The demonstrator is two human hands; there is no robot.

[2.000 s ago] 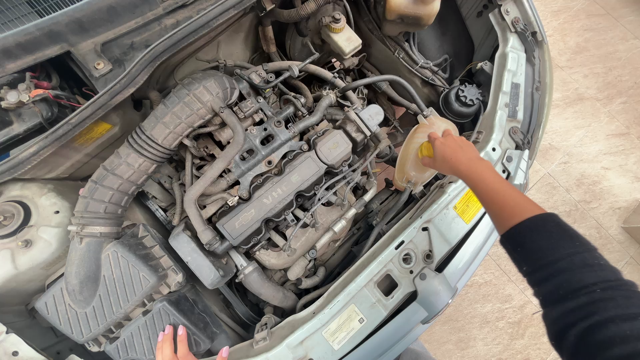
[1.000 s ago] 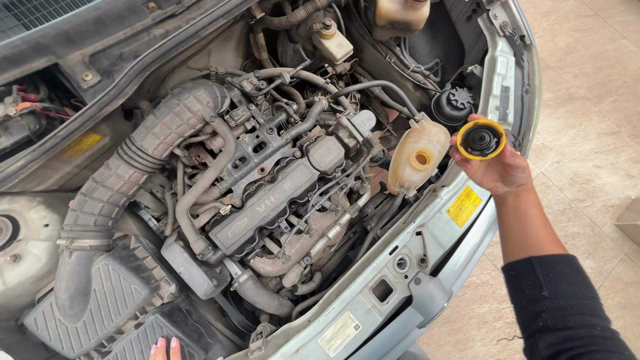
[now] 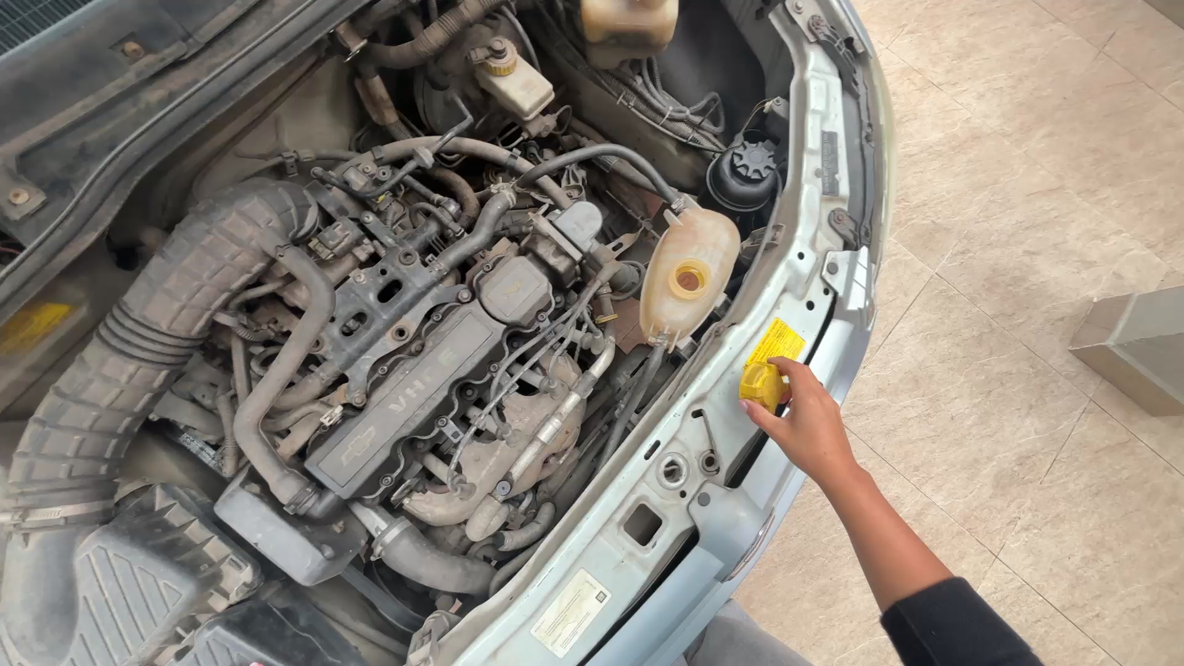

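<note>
My right hand (image 3: pixel 807 421) grips a yellow threaded reservoir cap (image 3: pixel 762 386) by its sides, over the car's front crossmember (image 3: pixel 661 467), beside a yellow sticker (image 3: pixel 775 340). Up and to the left of it, the translucent coolant expansion tank (image 3: pixel 696 231) has its round yellow filler neck uncovered. A black hose runs from the tank's top toward the engine. Of my left hand only a tiny trace of fingertip shows at the bottom edge, near the black air filter housing (image 3: pixel 139 578); what it does is hidden.
The engine's valve cover (image 3: pixel 407 402) fills the middle of the bay, with a ribbed intake hose (image 3: pixel 153 310) at left. A brake fluid reservoir (image 3: pixel 516 85) and a black-capped power steering reservoir (image 3: pixel 743 174) lie farther back. Tiled floor (image 3: pixel 1008 268) and a grey block (image 3: pixel 1142 338) are at right.
The yellow cap has come off the expansion tank in my right hand. Its underside faced up a second ago; now the hand holds it lower, over the crossmember. My left fingers have nearly left view.
</note>
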